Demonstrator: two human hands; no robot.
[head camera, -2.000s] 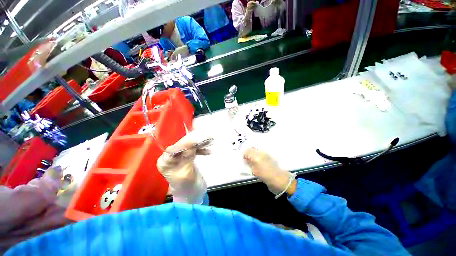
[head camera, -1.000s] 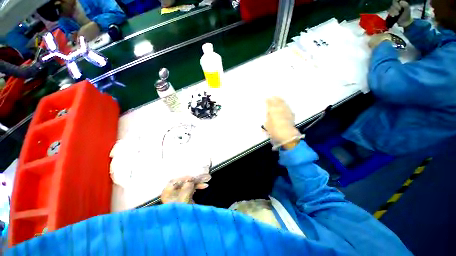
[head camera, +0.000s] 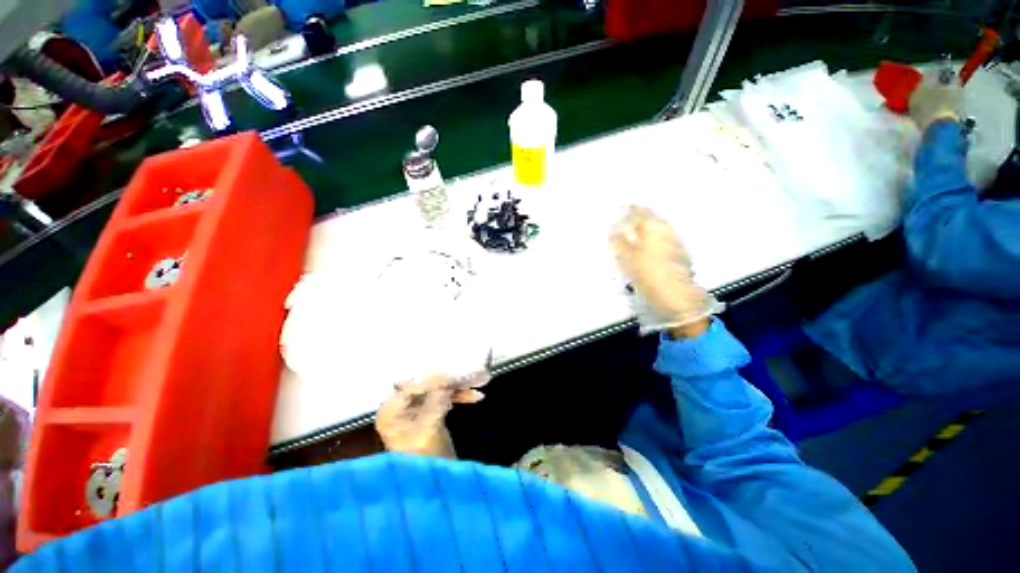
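My left hand (head camera: 431, 412), in a thin whitish glove, is low at the bench's front edge, its fingers closed on a slim dark item whose thin tip points up. My right hand (head camera: 662, 271), also gloved, is over the white bench (head camera: 582, 280) with its fingers bent; a small dark spot shows beside it, and I cannot tell if it holds anything. Small black parts (head camera: 502, 222) lie in a heap. A faint thin wire with small dark pieces (head camera: 450, 269) lies left of the heap.
The red divided bin (head camera: 213, 325) stands at the left with white discs (head camera: 106, 481) inside. A clear bottle (head camera: 425, 185) and a yellow-labelled bottle (head camera: 532, 137) stand behind the heap. White sheets (head camera: 822, 140) lie at the right, beside another person's blue sleeve (head camera: 940, 202). A green conveyor runs behind.
Since two seconds ago, my left hand has gone from beside the bin to the bench's front edge, and my right hand has moved right. The camera view has also shifted.
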